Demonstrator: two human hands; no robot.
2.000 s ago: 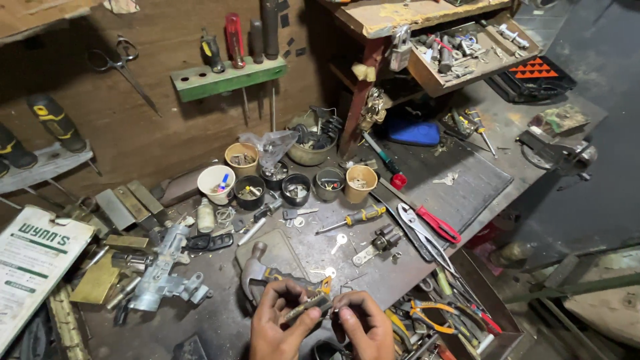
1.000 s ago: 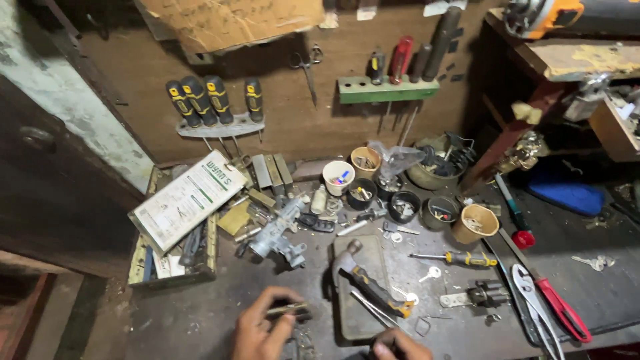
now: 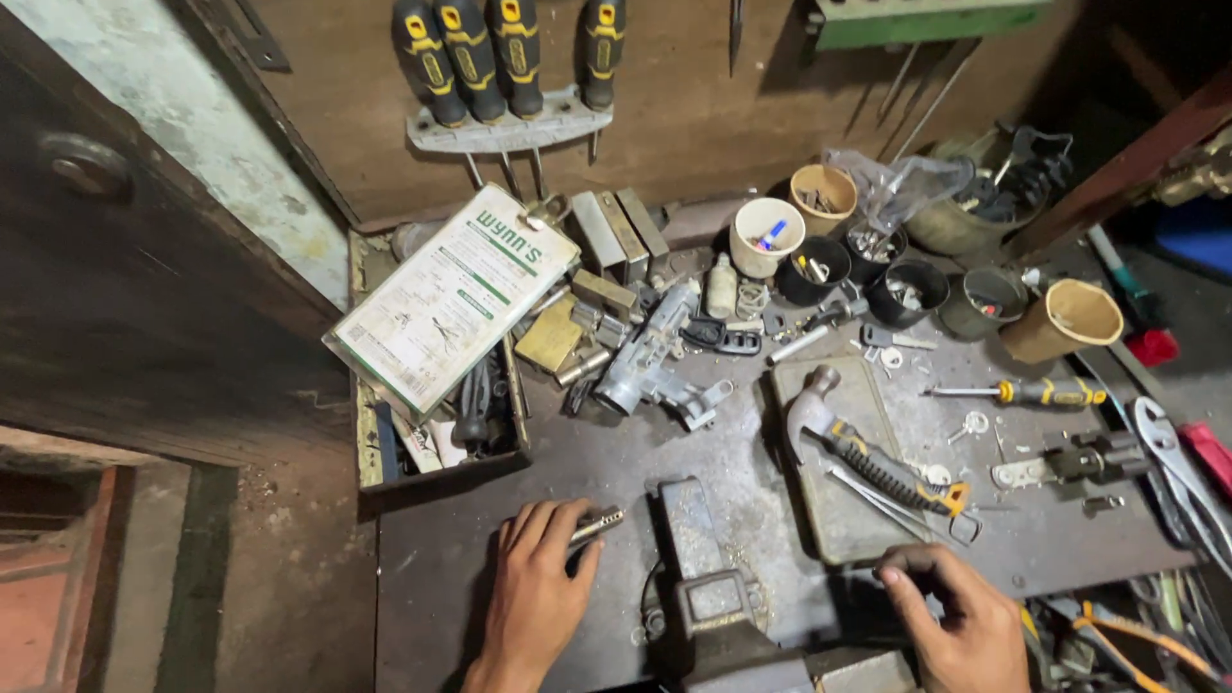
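Note:
My left hand (image 3: 544, 577) rests at the front of the workbench, its thumb and fingers around a small metal lock cylinder (image 3: 597, 525) with a row of holes. Right of it stands a bench vise (image 3: 712, 597) with metal shavings about it. Beyond the vise, my right hand (image 3: 953, 611) has its fingers curled; whether something small is between them cannot be told. A claw hammer (image 3: 866, 462) lies on a flat grey tray (image 3: 847, 539), beside thin metal rods (image 3: 881, 500). A cast metal ignition lock housing (image 3: 650, 356) lies farther back.
At the left, a box (image 3: 443, 476) of tools bears a printed clipboard (image 3: 457, 298). Cups of small parts, including a white cup (image 3: 767, 236), stand at the back. A yellow-black screwdriver (image 3: 1049, 392), keys (image 3: 972, 423) and slip-joint pliers (image 3: 1179, 472) lie right. Orange-handled pliers (image 3: 1136, 635) are at the front right.
The view has swung left. My hands were close together two seconds ago and are now apart, with the vise between them. My left hand has moved left with the metal piece.

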